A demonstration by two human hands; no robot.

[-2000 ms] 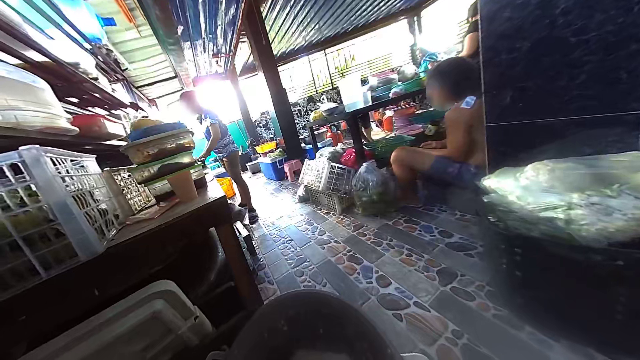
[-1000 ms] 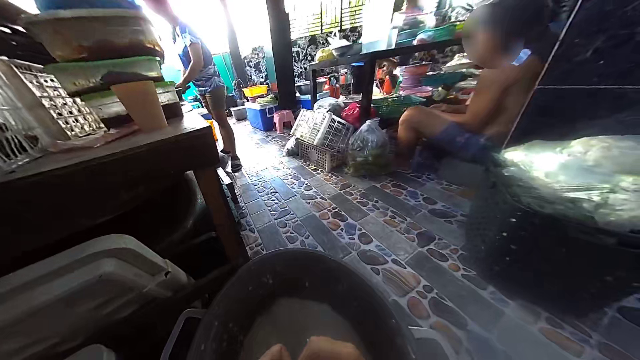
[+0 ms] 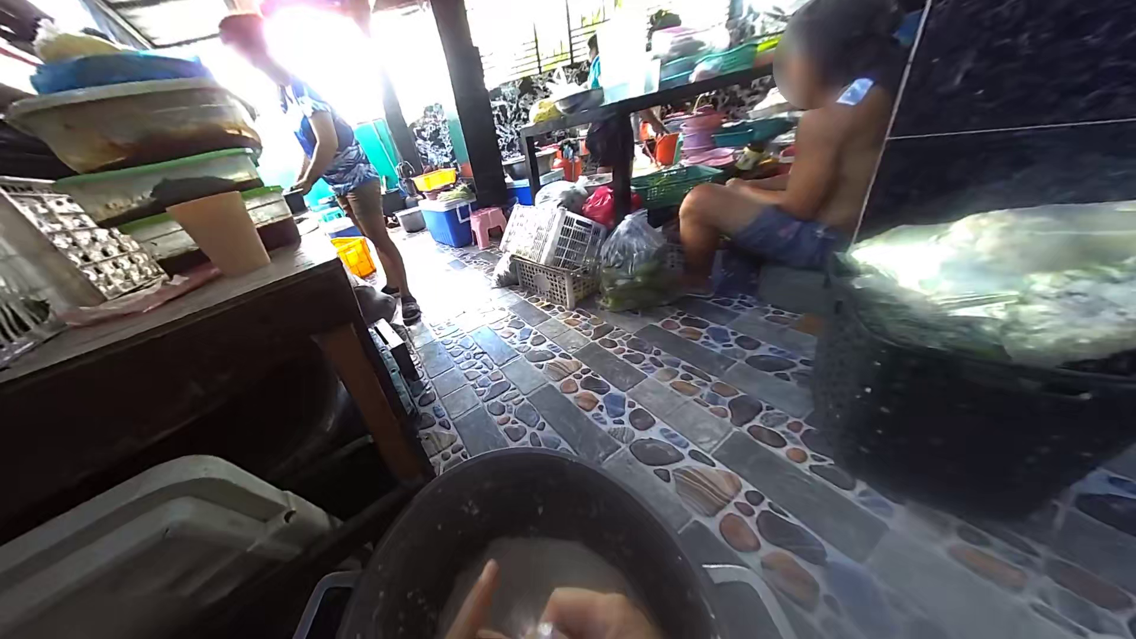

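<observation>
A large dark round pot (image 3: 532, 484) with a metal loop handle on each side stands at the bottom middle, with cloudy liquid (image 3: 550, 564) inside. Both hands are over or in the pot at the bottom edge of the view, close together. One finger of my left hand (image 3: 479, 603) points up and away. My right hand (image 3: 596, 614) is beside it with its fingers bent, near a small shiny spot. The rest of both hands is cut off by the frame. Whether they hold anything cannot be told.
Left, a wooden table (image 3: 302, 275) bears stacked food containers (image 3: 142, 124) and a tan cup (image 3: 222, 232). Below is a grey plastic lid (image 3: 177, 524). Right, a black basket (image 3: 958, 417) holds bagged greens. One person (image 3: 342, 151) stands at back left; another (image 3: 799, 169) sits beyond the stone-patterned floor.
The view has tilted down. No hands showed two seconds ago; one second ago both were at the bottom edge over the pot. More of my left hand's finger shows now.
</observation>
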